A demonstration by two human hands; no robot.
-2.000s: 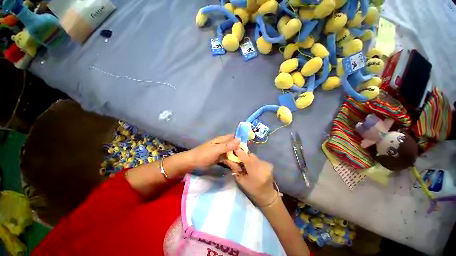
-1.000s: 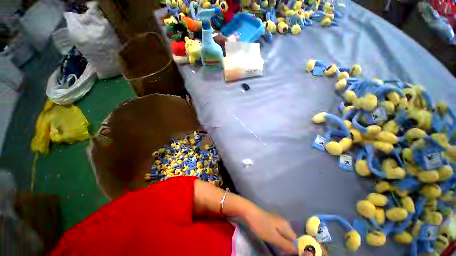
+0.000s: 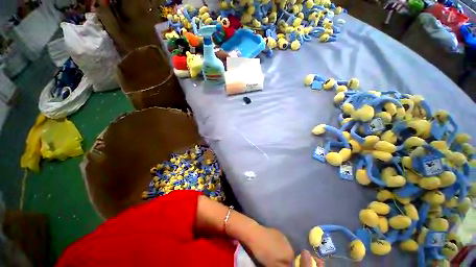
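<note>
My left hand [image 3: 273, 247] is at the bottom edge, partly cut off, with its fingers on a yellow plush end [image 3: 304, 260]. The rest of that piece is cut off by the frame. Only what may be a few fingertips of my right hand shows beside it, too little to tell. Just right of my left hand, a headphone-shaped plush piece [image 3: 338, 228] with a blue band, yellow ends and a blue-white tag [image 3: 326, 244] lies on the grey-blue cloth.
A large plush heap [image 3: 399, 151] lies on the right, another [image 3: 292, 23] at the back. A spray bottle [image 3: 212, 65], tissue box [image 3: 244, 76] and blue tray [image 3: 244, 44] stand at the table's far left. Brown bins [image 3: 125, 151] stand left; a white thread [image 3: 252, 144] lies on the cloth.
The view has swung left from the work area, so the doll and silver tool are out of view. My left hand stays at the plush end; my right hand has largely left the picture.
</note>
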